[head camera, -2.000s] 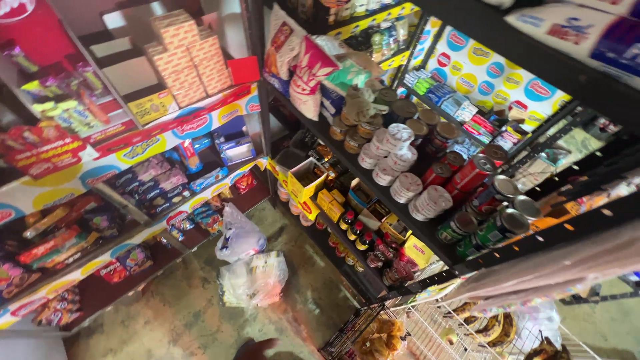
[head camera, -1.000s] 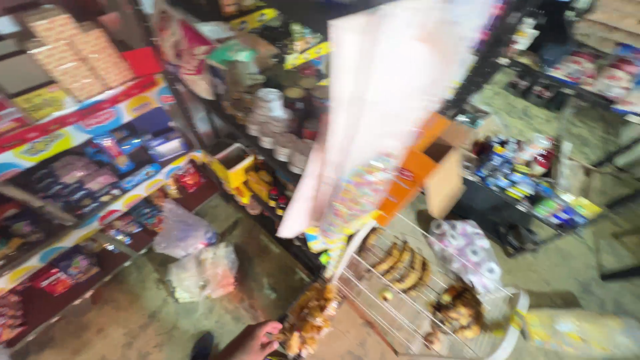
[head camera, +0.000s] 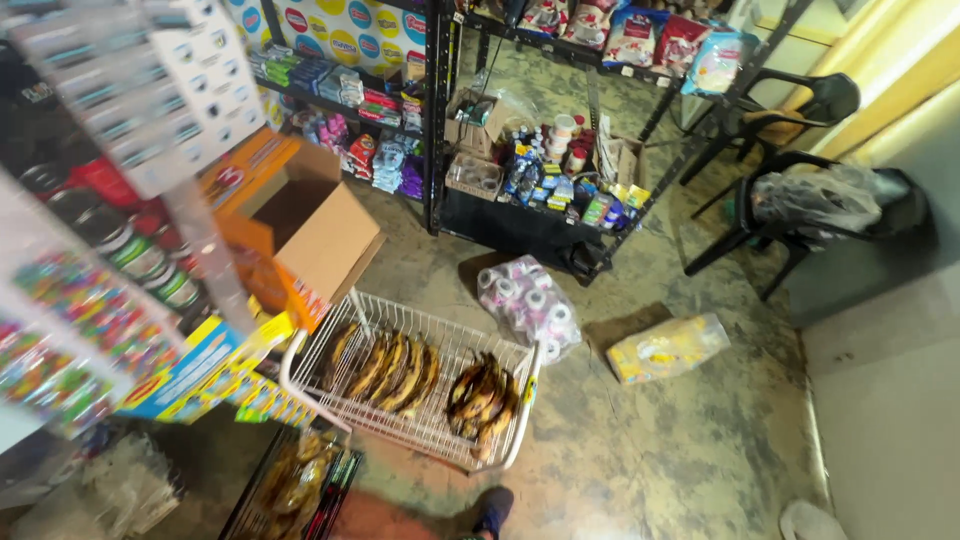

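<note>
Neither of my hands shows in the head view at this moment. A white wire basket [head camera: 420, 442] stands low in the middle, holding bunches of ripe plantains [head camera: 397, 371] with dark, spotted skins. Below and left of it, a dark rack [head camera: 247, 487] holds a clear plastic bag [head camera: 296, 480] of brownish contents, partly blurred. An open orange cardboard box [head camera: 330, 232] sits above the basket's left end. One shoe [head camera: 495, 510] shows at the bottom edge.
Toilet rolls in plastic [head camera: 531, 304] and a yellow plastic-wrapped pack [head camera: 667, 347] lie on the floor. Behind stands a black metal shelf [head camera: 510, 229] with groceries. Dark plastic chairs [head camera: 832, 225] line the right wall. Hanging packets [head camera: 97, 315] crowd the left.
The view has swung right, away from the snack shelves. A hand seen at the lower edge beside the bagged brownish goods one second ago is out of view now.
</note>
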